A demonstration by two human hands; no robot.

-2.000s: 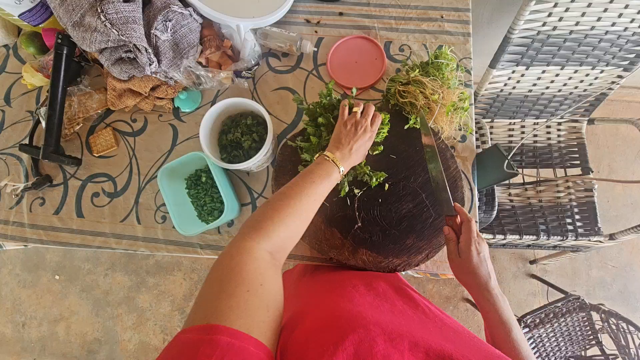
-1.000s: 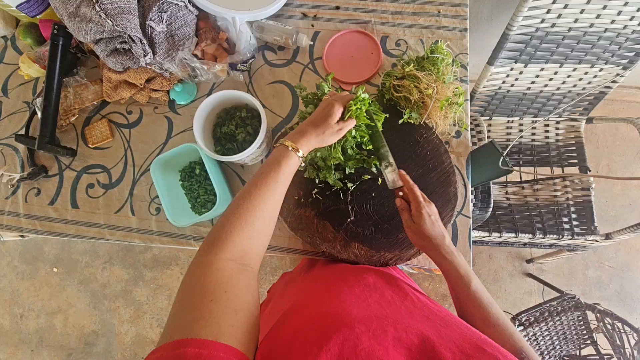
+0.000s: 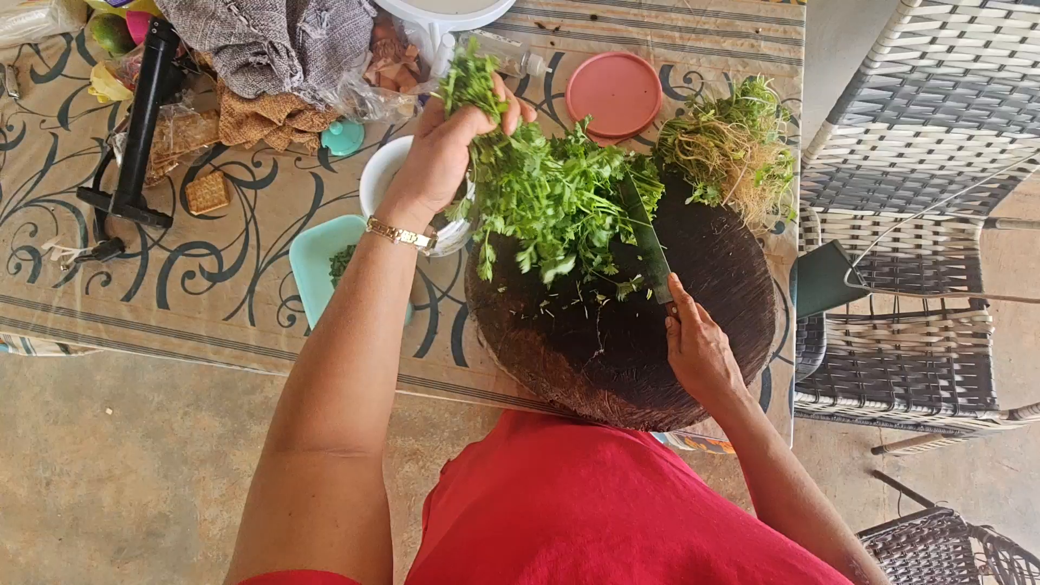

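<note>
My left hand [image 3: 455, 138] grips a bunch of leafy green herbs [image 3: 544, 195] by its stems, raised over the upper left of a round dark wooden chopping block [image 3: 699, 268]. Leaves hang down toward the block. My right hand [image 3: 703, 345] holds the handle of a kitchen knife [image 3: 646, 236]; its blade lies against the right side of the leaves. A pile of rooty herb ends [image 3: 731, 154] rests at the block's upper right edge. Behind my left wrist is a white tub [image 3: 382, 175], partly hidden. The turquoise container [image 3: 309, 260] with chopped greens [image 3: 341, 262] is partly covered by my forearm.
A pink lid [image 3: 613, 93] lies beyond the block, beside a clear plastic bottle [image 3: 508, 53]. Grey cloth [image 3: 268, 45], a black stand [image 3: 142, 130] and a cracker [image 3: 207, 193] are at the left. A woven chair [image 3: 902, 244] stands right of the table.
My left hand has moved left and away from me, lifting the herb bunch from the block. The knife, earlier right of the herbs, came against them and remains there.
</note>
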